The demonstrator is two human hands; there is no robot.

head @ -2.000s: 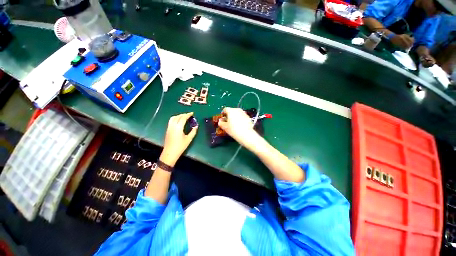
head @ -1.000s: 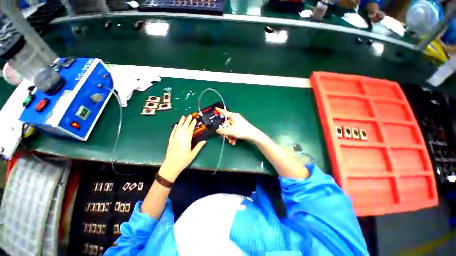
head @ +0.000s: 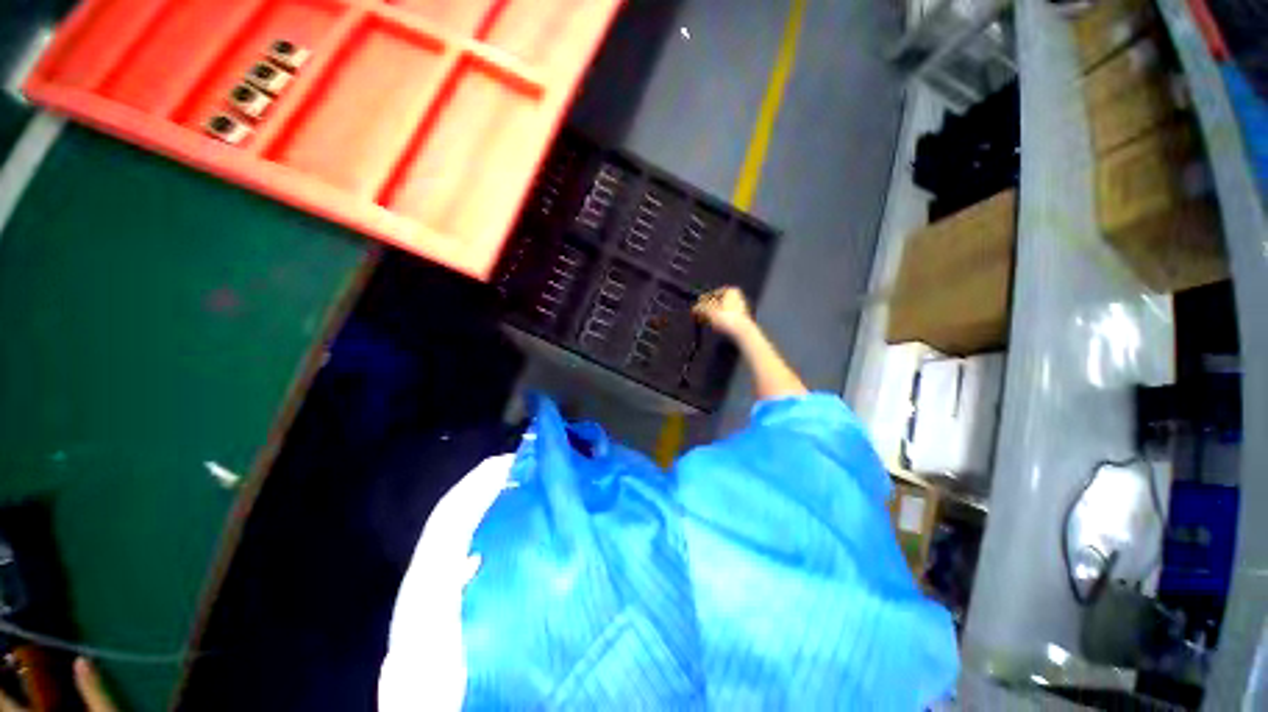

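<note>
My right hand (head: 723, 314) reaches out over the far right part of a black pocketed tray (head: 638, 252) that holds rows of small pieces. The hand is small and blurred, and whether its fingers hold a piece does not show. My left hand (head: 92, 687) is cut off by the bottom left edge; only fingertips show, beside the orange part of the fixture (head: 42, 677). The red divided tray (head: 431, 237) lies at the upper left, with a short row of copper-pink parts (head: 249, 96) in one compartment.
The green bench (head: 125, 306) is at the left, with thin clear tubing (head: 125, 654) near its lower edge. A grey floor with a yellow line (head: 769, 111) lies beyond the black tray. Cardboard boxes (head: 957, 274), white boxes and a grey shelf are at the right.
The view has swung far to the right. My right hand has left the fixture and moved out over the black tray. My left hand now shows only at the bottom left edge.
</note>
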